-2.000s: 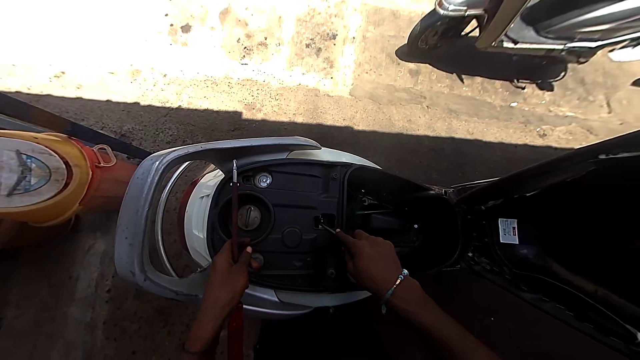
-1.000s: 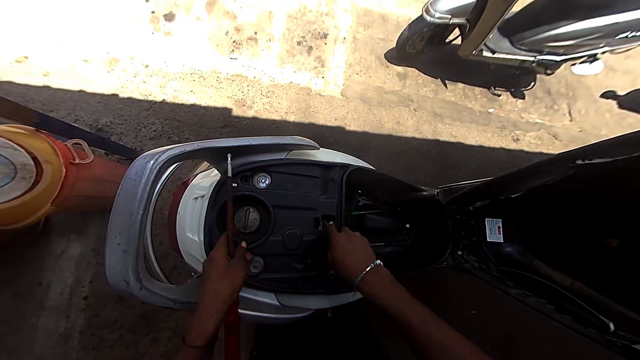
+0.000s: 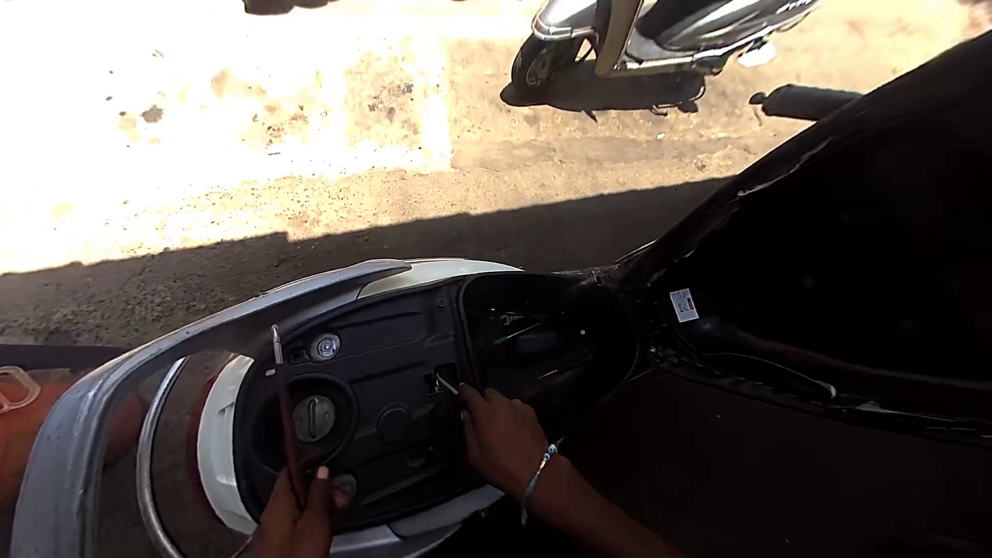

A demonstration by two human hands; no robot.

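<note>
Below me is a scooter's black under-seat panel (image 3: 387,341), with a round fuel cap (image 3: 314,418) at its left. My left hand (image 3: 298,511) grips a thin dark red hose or rod (image 3: 288,434) with a metallic tip, which stands over the panel beside the fuel cap. My right hand (image 3: 504,434), with a beaded bracelet (image 3: 540,473) at the wrist, pinches a slim metal tool (image 3: 447,384). Its tip is at a small square opening (image 3: 434,380) in the panel; what it touches inside is too dark to tell.
The open storage bin (image 3: 542,333) holds small items beyond my right hand. A raised black seat (image 3: 837,271) fills the right side. The silver grab rail (image 3: 70,442) curves round the left. Another scooter (image 3: 659,39) stands on the sunlit ground behind; an orange object (image 3: 23,411) is at far left.
The view has shifted closer to the panel. In the frame from one second ago my right hand covered more of the square opening; now it sits to the right of it with the tool showing.
</note>
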